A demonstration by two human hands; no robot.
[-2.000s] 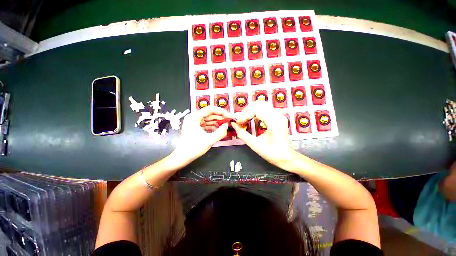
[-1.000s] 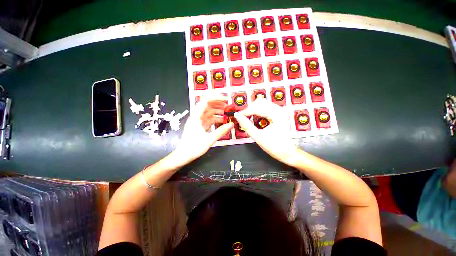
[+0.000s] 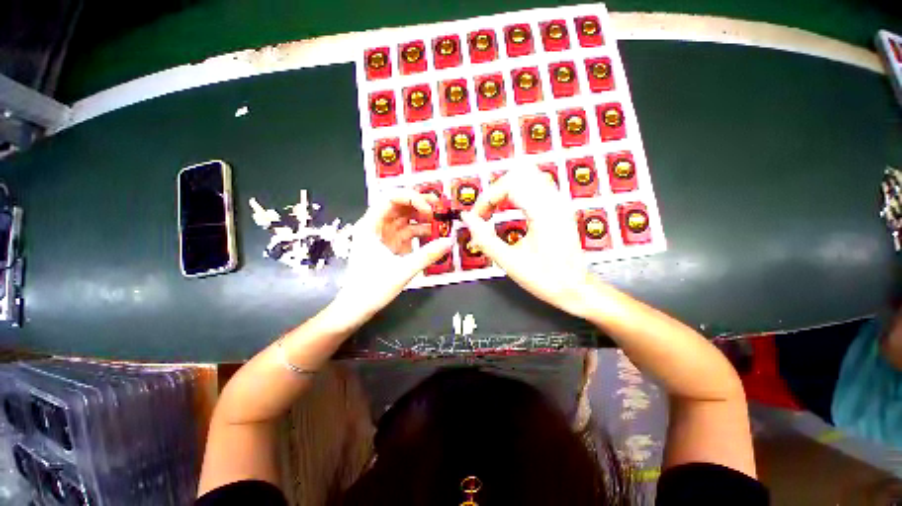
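Observation:
A white foam tray point(image 3: 645, 158) holds rows of red units point(image 3: 538, 130), each with a black ring and gold-yellow centre. My left hand point(image 3: 389, 247) is over the tray's front left part, with its fingers around a red unit point(image 3: 442, 225) held above the tray. My right hand point(image 3: 529, 242) is close beside it, thumb and fingertips together at a small dark piece point(image 3: 450, 214) by the unit. Whether that piece is part of the unit is too small to tell. My hands hide several units in the front rows.
A smartphone point(image 3: 206, 218) lies left of the tray. A pile of cream scraps point(image 3: 301, 233) lies between them, with small scraps point(image 3: 464, 323) near the bench edge. Clear blister trays point(image 3: 129, 425) stand lower left. A person's teal sleeve point(image 3: 863, 390) shows lower right.
The tray has shifted slightly left and up and is a little more tilted in view. My hands remain together at the red unit, which is now raised above the tray's front rows.

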